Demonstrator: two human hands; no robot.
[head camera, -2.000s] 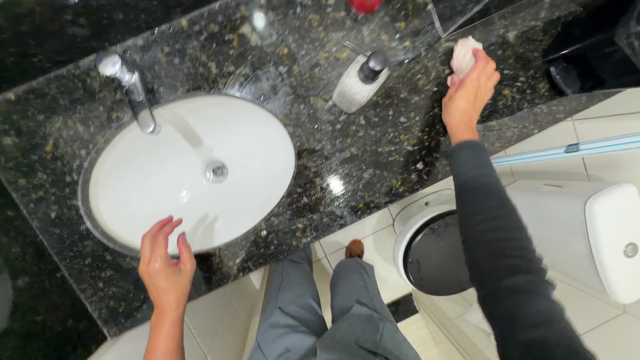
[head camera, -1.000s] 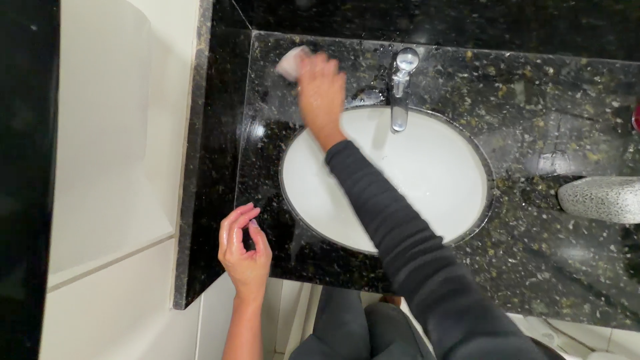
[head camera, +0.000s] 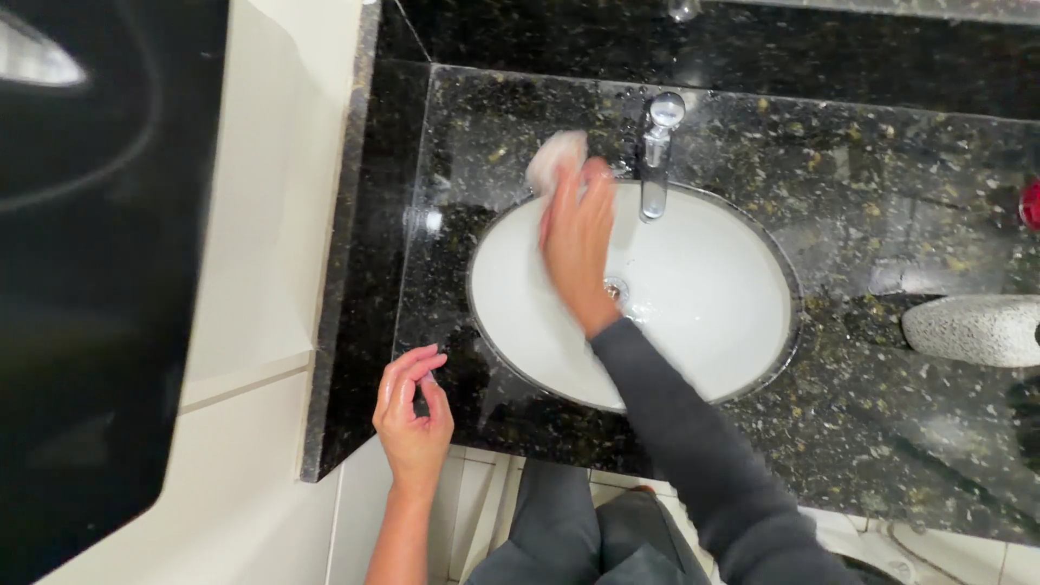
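My right hand (head camera: 578, 244), in a dark sleeve, reaches across the left part of the white oval sink (head camera: 707, 317). Its fingers hold a crumpled whitish wad (head camera: 558, 161), blurred, at the sink's back left rim; whether it is cloth or paper I cannot tell. Just right of that hand stands the chrome faucet (head camera: 655, 158). My left hand (head camera: 416, 402) is over the front left of the dark speckled stone countertop (head camera: 861, 390), its fingers curled with a gap between thumb and fingers and nothing seen in them.
A speckled soap dispenser bottle (head camera: 975, 329) is at the right, with a red object (head camera: 1030, 205) behind it at the frame's edge. A dark stone side splash (head camera: 357, 268) bounds the counter at the left. Beyond it are a pale tiled wall (head camera: 252, 244) and a large black glossy surface (head camera: 89, 284).
The view has swung a lot toward the left end of the counter. My right hand, with the wad, has gone from right of the dispenser to left of the faucet, then closer to the sink rim.
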